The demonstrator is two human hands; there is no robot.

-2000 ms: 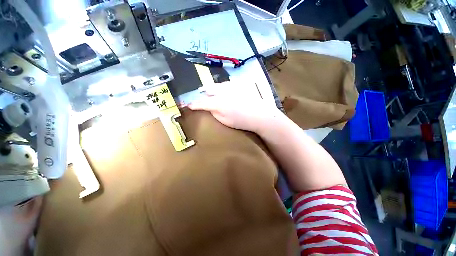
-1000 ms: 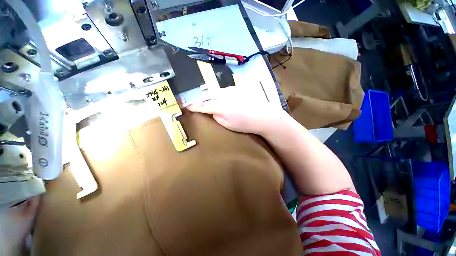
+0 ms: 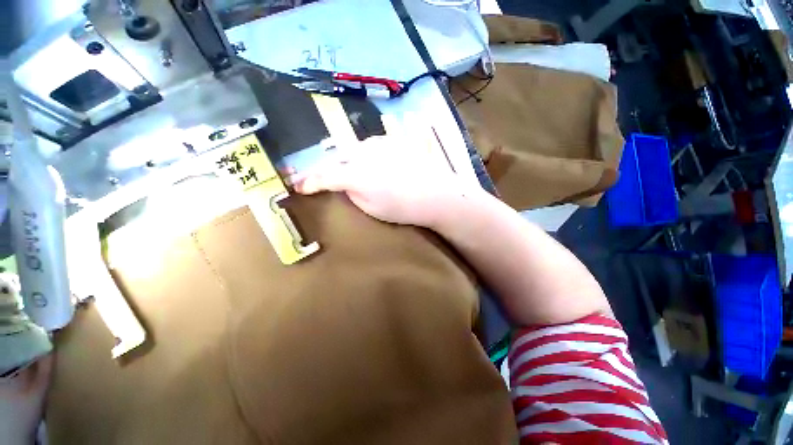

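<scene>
The brown bag body spreads over the table edge towards me, its top edge under the machine's metal clamp. Two hooked arms of the yellowish positioning jig lie over the bag; the right one bears black handwriting. My right hand lies on the bag's top edge, right of the jig, fingers pointing left; its fingertips touch the fabric, and whether they pinch it is unclear. My left hand is cut off at the left edge, mostly hidden behind the machine head and bag.
Red and black snips lie beyond my right hand on the pale plate. A white tube hangs at the left. Brown bags lie on white sheets at the right. Blue crates stand on the floor beyond.
The whole view has shifted, so the machine, jig and bag appear further left. My right hand keeps its place beside the jig, and the bag looks unmoved under the clamp.
</scene>
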